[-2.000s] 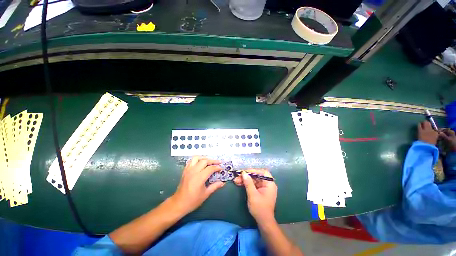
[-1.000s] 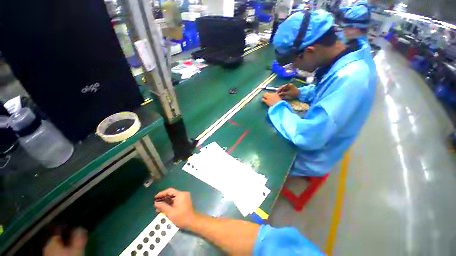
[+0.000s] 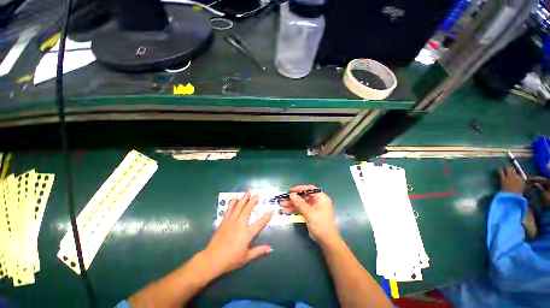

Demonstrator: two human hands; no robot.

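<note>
A white strip with black adhesive dots lies on the green bench in front of me, largely covered by my hands. My left hand lies flat on its left part with fingers spread, holding nothing. My right hand holds dark, pen-like tweezers; their tip is over the strip, close to my left fingers. Whether the tip touches a dot cannot be told. No dark module shows in either hand.
White sheets lie right, slanted pale strips left, fanned cream strips far left. A black cable hangs at left. The raised shelf holds a tape roll, bottle and monitor base. A co-worker's sleeve shows right.
The view swung right and has come back to the bench. The dark module in my left hand two seconds ago is gone from view; that hand now rests on the dot strip, with the tweezers over it.
</note>
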